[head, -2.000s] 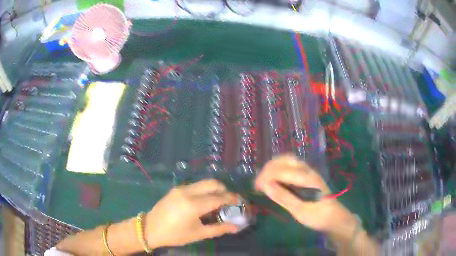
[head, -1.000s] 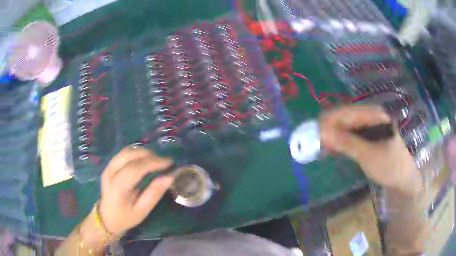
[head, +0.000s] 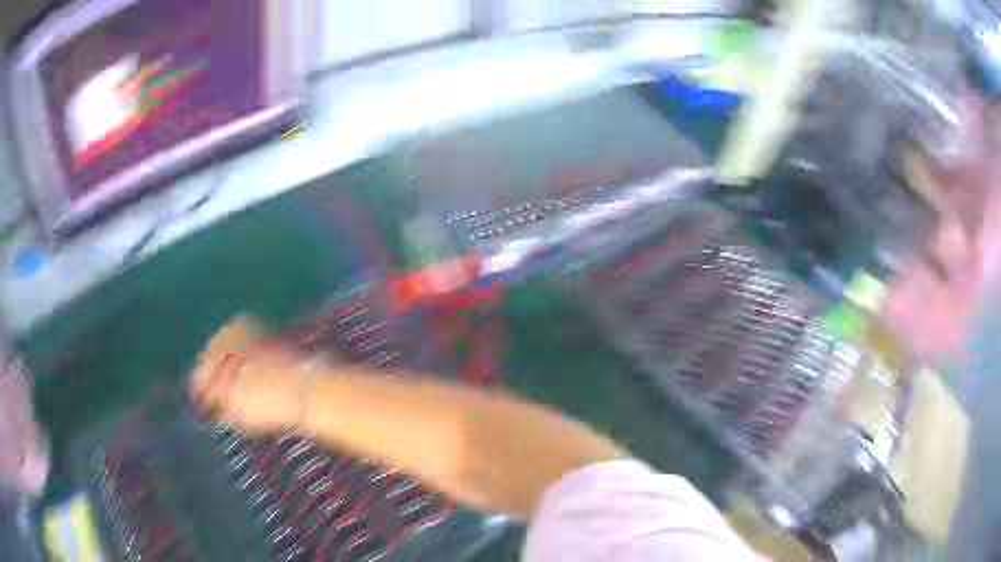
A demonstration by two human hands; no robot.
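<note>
The frame is strongly blurred. My right hand (head: 250,375) reaches across from the lower right over the upper part of the component tray. Its fingers are smeared, and whether it holds anything cannot be told. Rows of small silver and dark round wired components (head: 318,494) with red leads stand in the clear tray below the hand and forearm. A tangle of red lead wires (head: 445,280) lies above the forearm. My left hand is not in view.
A monitor (head: 165,99) stands at the back left. More filled trays (head: 724,318) lie to the right. A person (head: 955,242) is close at the right edge. A yellow and white sheet (head: 71,529) shows at the lower left. A blurred pinkish shape is at the left edge.
The view has swung, bringing the monitor and a person into it. My right hand has moved from the mat's right side to over the component tray. My left hand and the round fixture have left the view.
</note>
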